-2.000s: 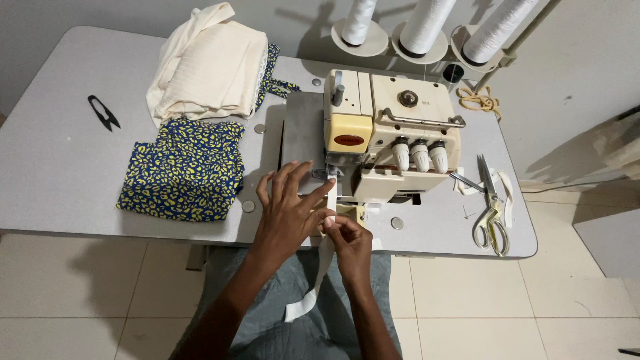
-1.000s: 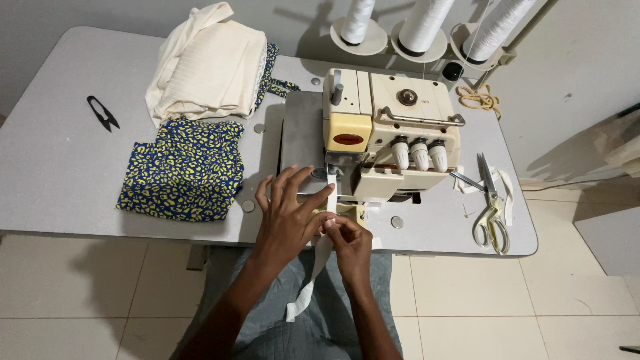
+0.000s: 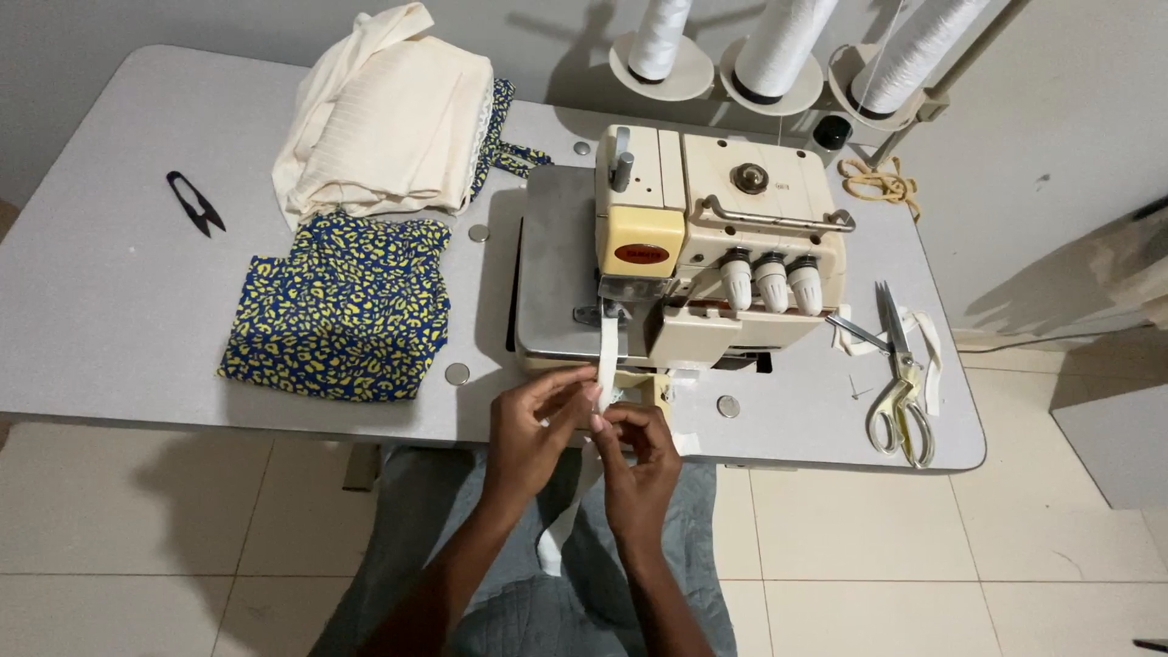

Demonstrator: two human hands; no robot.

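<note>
A narrow white fabric strip (image 3: 608, 351) runs from under the presser foot of an overlock sewing machine (image 3: 721, 219) toward me. My left hand (image 3: 538, 433) pinches the strip in front of the metal machine bed (image 3: 566, 265). Close beside it, my right hand (image 3: 636, 456) holds the same strip between thumb and fingers, just below the left fingertips. The strip's loose end hangs down over the grey cloth on my lap (image 3: 602, 584). The needle area is partly hidden by the machine head.
Left of the machine lie blue and yellow patterned fabric (image 3: 342, 315), cream fabric (image 3: 397, 119) and black thread snips (image 3: 195, 203). Scissors (image 3: 902, 383), tweezers (image 3: 858, 331) and a white strip piece (image 3: 933, 365) lie right. White thread cones (image 3: 785, 41) stand behind.
My left hand has drawn back from the machine bed toward the table's front edge, its fingers now pinching the strip beside my right hand, which has lowered slightly.
</note>
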